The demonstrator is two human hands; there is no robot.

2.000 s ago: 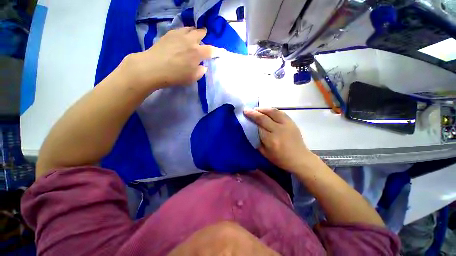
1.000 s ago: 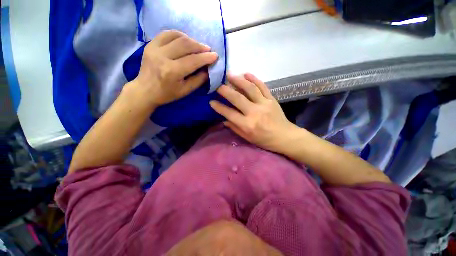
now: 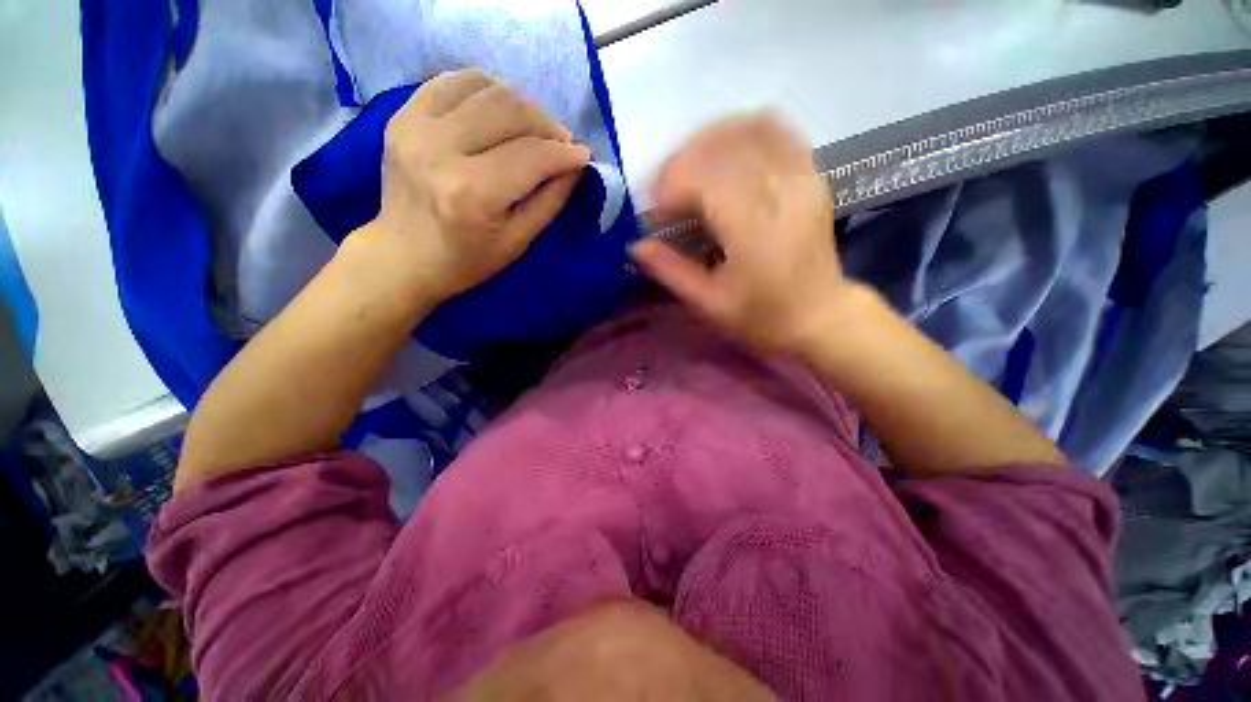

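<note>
The blue fabric panel (image 3: 535, 295) lies folded over the table's front edge. The pale panel (image 3: 453, 39) lies above it, with a blue strip (image 3: 601, 103) along its right edge. My left hand (image 3: 473, 178) pinches the fabric edge between thumb and fingers, where a small pale flap (image 3: 611, 196) shows at the fingertips. My right hand (image 3: 748, 226) is blurred, just right of the blue panel's edge, with thumb and fingers curled towards each other. Whether it holds anything cannot be told.
A measuring tape (image 3: 988, 154) runs along the front edge of the white table (image 3: 823, 69). More pale and blue fabric (image 3: 1015, 274) hangs below the table at right. Further blue and pale cloth (image 3: 137, 261) lies at left. Cloth scraps (image 3: 1194, 549) are piled at lower right.
The view has tilted down, away from the machine and phone. My left hand has moved from the upper fabric to its near edge. My right hand has come off the fabric edge and lifted slightly.
</note>
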